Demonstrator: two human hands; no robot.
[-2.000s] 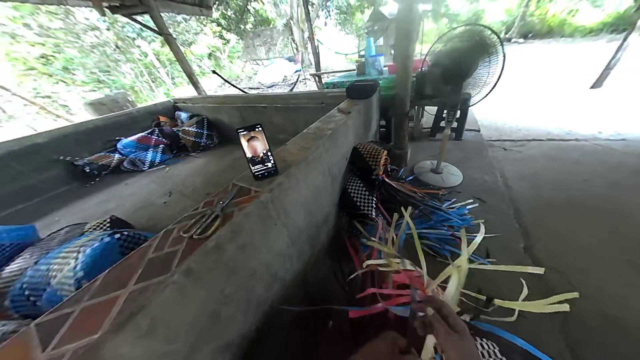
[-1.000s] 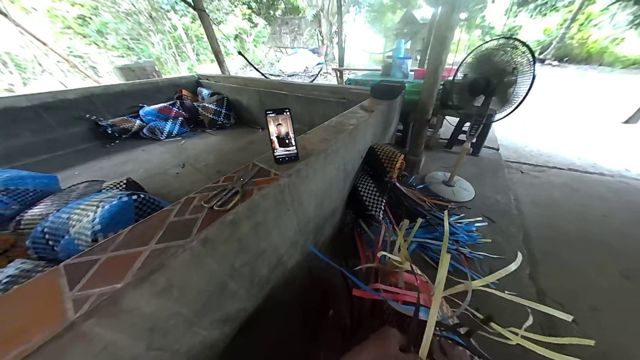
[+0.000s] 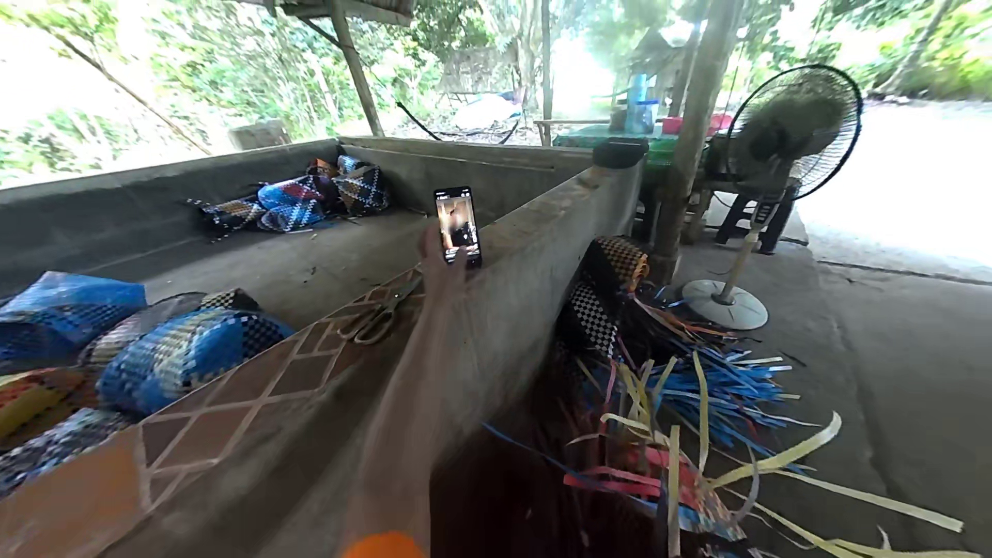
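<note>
My left hand (image 3: 445, 260) is at the lower part of a lit smartphone (image 3: 459, 225) that stands upright on the concrete wall. Its fingers are by the phone's left edge and a digit lies over the bottom of the screen; the grip is partly blurred. Scissors (image 3: 380, 319) lie on the tiled ledge just left of my forearm. At the lower right, an unfinished woven piece of plastic strips (image 3: 690, 496) spreads loose yellow and red ends. My right hand is not visible.
Woven checkered pieces (image 3: 595, 318) with blue strips (image 3: 721, 387) lie beside the wall (image 3: 519, 325). A pedestal fan (image 3: 790, 139) stands near a wooden post (image 3: 697, 132). Woven bundles (image 3: 194, 356) sit left of the tiled ledge (image 3: 256, 387); others (image 3: 302, 198) lie farther back.
My left hand has reached forward to the smartphone, which stood untouched before. Two seconds ago both hands were at the loose strips at the lower right.
</note>
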